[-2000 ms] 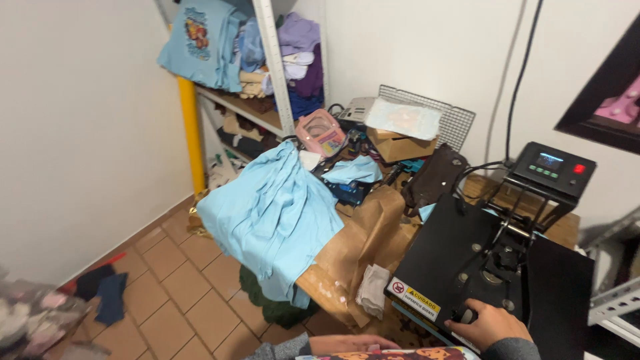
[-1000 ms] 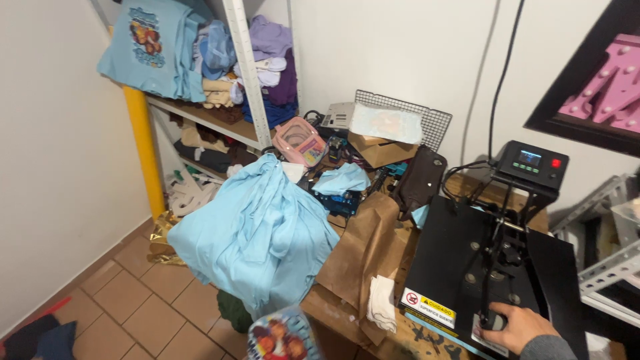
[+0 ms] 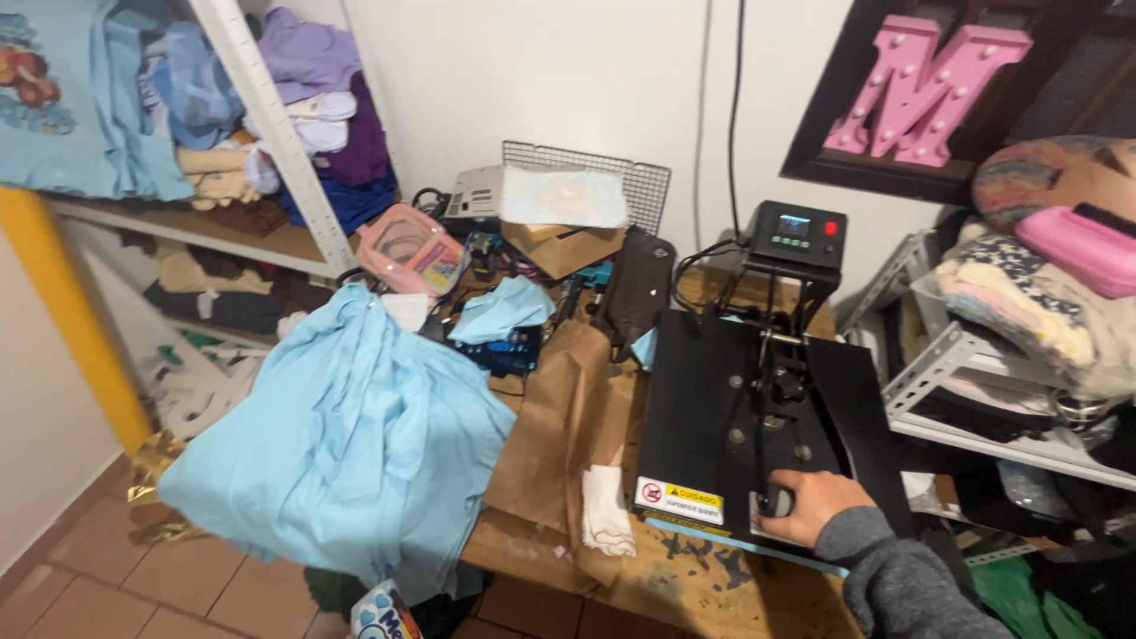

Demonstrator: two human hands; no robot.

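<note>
My right hand point(image 3: 812, 506), in a dark grey sleeve, is closed around the handle knob point(image 3: 777, 501) of a black heat press point(image 3: 697, 399). The press is lowered, and a strip of light blue fabric point(image 3: 745, 548) shows under its front edge. Its control box point(image 3: 794, 235) with a lit display stands at the back. Only a fingertip or so of my left hand may show at the bottom edge, beside a printed sheet or film point(image 3: 386, 612); its grip is hidden. A pile of light blue cloth point(image 3: 337, 444) lies left on the table.
Brown paper point(image 3: 550, 426) and a folded white cloth point(image 3: 609, 512) lie left of the press. Behind are a pink case point(image 3: 413, 251), a cardboard box point(image 3: 564, 250) and a wire rack point(image 3: 648, 182). Shelving with folded clothes point(image 3: 311, 53) stands left; a white metal shelf point(image 3: 941, 373) stands right.
The printed item has moved down to the bottom edge of the view. My left hand, seen low in the oldest frame, has dropped almost out of view. My right hand stays on the press handle.
</note>
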